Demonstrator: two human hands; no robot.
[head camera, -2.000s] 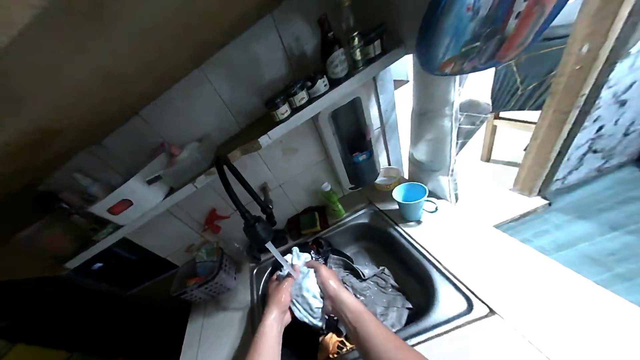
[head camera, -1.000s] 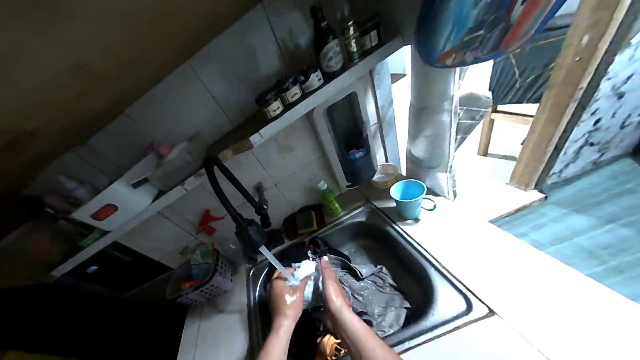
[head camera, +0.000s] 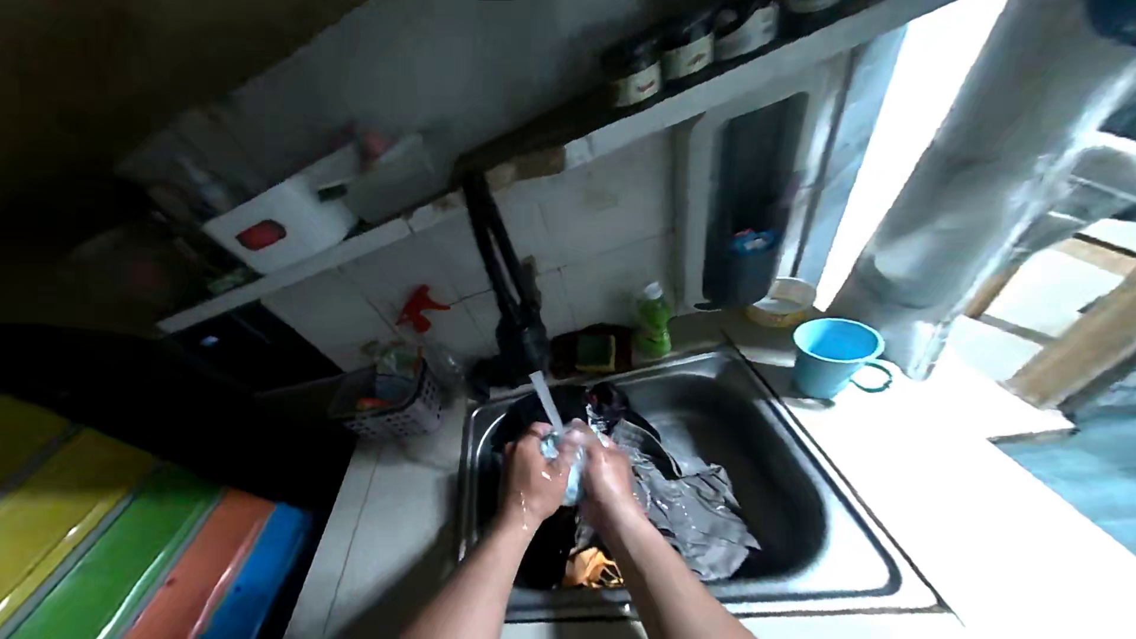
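Water runs from a black faucet (head camera: 522, 342) onto a light blue-white wet cloth (head camera: 572, 475) bunched between my hands. My left hand (head camera: 535, 470) grips its left side and my right hand (head camera: 605, 466) presses on it from the right, the fingers of both nearly meeting. Below them is a stainless steel sink (head camera: 794, 524). A wet grey garment (head camera: 697, 515) lies in the basin to the right of my hands, dark cloth lies beneath them, and an orange item (head camera: 590, 568) shows near the front rim between my forearms.
A light blue mug (head camera: 830, 359) stands on the counter right of the sink. Behind the basin are a green bottle (head camera: 654, 321) and a sponge (head camera: 595, 352). A plastic basket (head camera: 390, 404) sits at the left. Jars (head camera: 635, 75) stand on the shelf above.
The cloth, hanging longer between my hands two seconds ago, is now bunched up small in them under the water. The view has moved lower and to the left.
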